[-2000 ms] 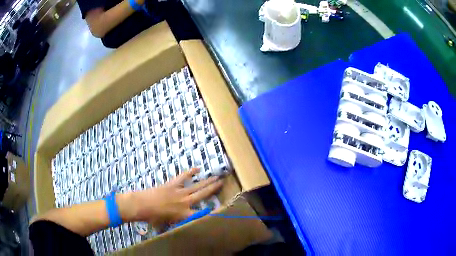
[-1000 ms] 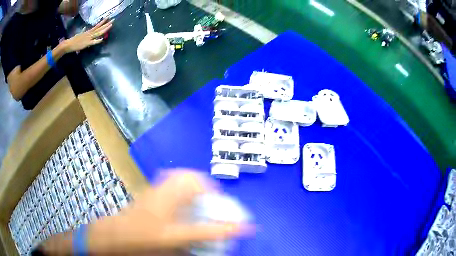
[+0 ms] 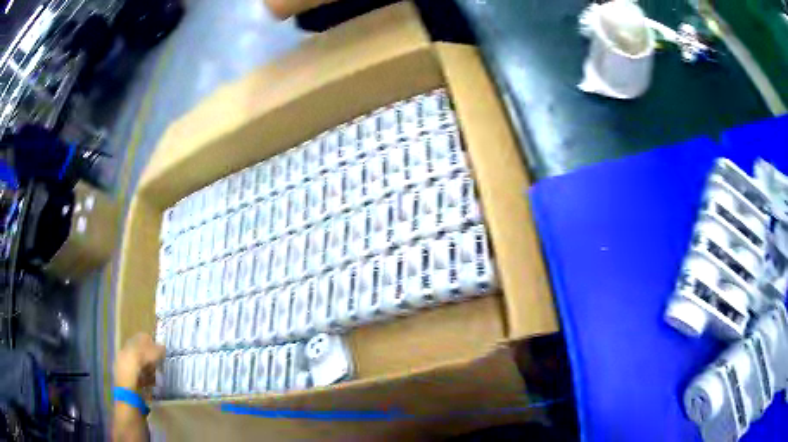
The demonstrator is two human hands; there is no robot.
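Observation:
White socket housings (image 3: pixel 324 259) stand in tight rows in a brown carton (image 3: pixel 527 276). The nearest row is shorter, and one housing (image 3: pixel 328 358) lies tilted, face up, at its right end, with bare cardboard beyond. My left hand (image 3: pixel 140 364), with a blue wrist strap, is at the carton's near left corner, beside the end of the short row. It is small and blurred; its grip cannot be made out. My right hand is not in view. Two stacked bundles of housings (image 3: pixel 721 250) lie on the blue corrugated sheet (image 3: pixel 605 319) at the right, the nearer bundle (image 3: pixel 741 384) cut off by the edge.
A white pot (image 3: pixel 619 52) stands on the dark bench (image 3: pixel 553 95), with small subassemblies (image 3: pixel 694 41) beside it. A blue cord (image 3: pixel 311 414) runs along the carton's near flap. Part of another person's arm shows at the top. Another carton (image 3: pixel 86 229) is at the far left.
The view has swung back left to the carton. A second bundle now lies on the blue sheet. The short row's right end is now bare cardboard. My left hand has moved to the carton's near left corner.

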